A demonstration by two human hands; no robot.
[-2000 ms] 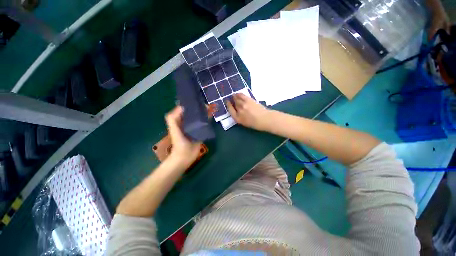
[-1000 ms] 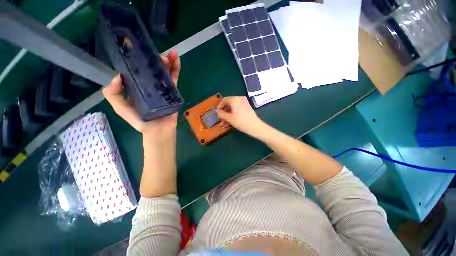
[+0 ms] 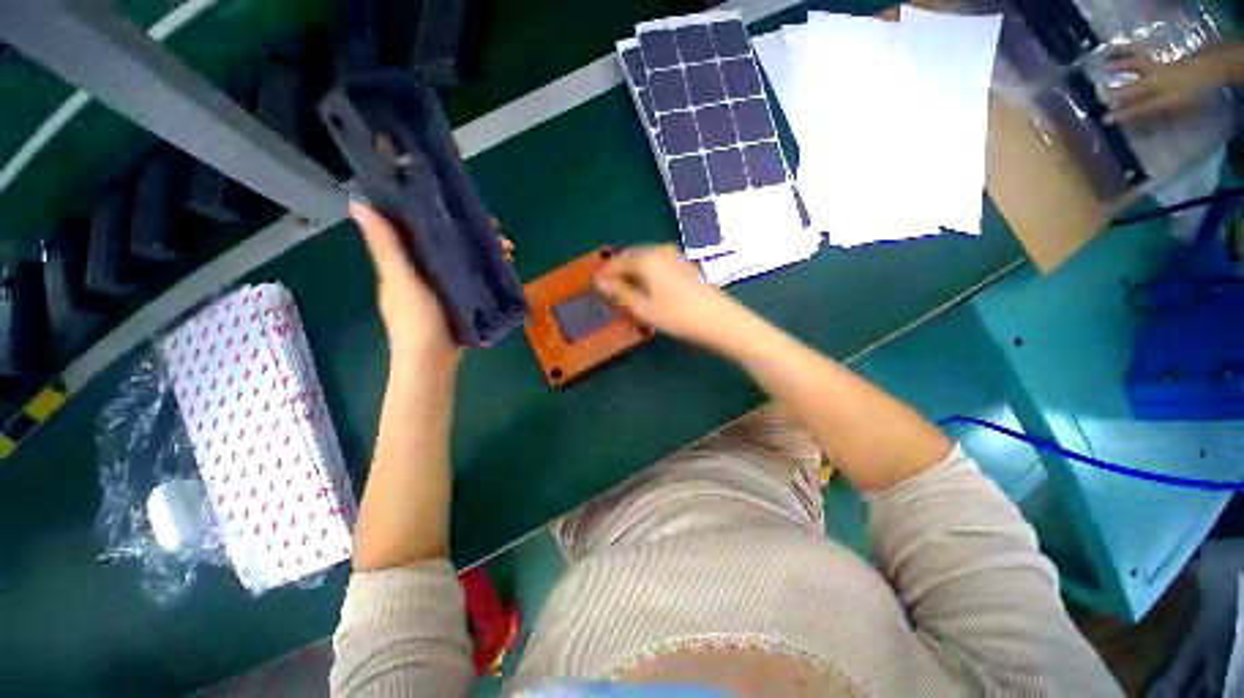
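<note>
The long black housing (image 3: pixel 434 205) is held tilted above the bench, its open side showing, slightly blurred. My left hand (image 3: pixel 407 280) grips it from the left and below, with a fingertip showing at its right side. The orange fixture (image 3: pixel 589 316) lies on the green bench just right of the housing's lower end. A dark grey square pad (image 3: pixel 584 315) sits in its middle recess. My right hand (image 3: pixel 658 291) is at the fixture's upper right, fingers bent together and blurred; whether they hold anything cannot be told. The pad sheet (image 3: pixel 712 126) lies above, with several dark squares.
White liner sheets (image 3: pixel 887 130) lie right of the pad sheet. Cardboard (image 3: pixel 1040 184) and a clear tray (image 3: pixel 1091 82) are at upper right, with another person's hand (image 3: pixel 1160 82) there. Dotted sheets (image 3: pixel 259 436) and a plastic bag (image 3: pixel 137 471) are left. A metal post (image 3: pixel 178 102) stands upper left.
The housing has come from over the pad sheet to beside the fixture and turned to show its open side. My right hand has moved from the pad sheet to the fixture.
</note>
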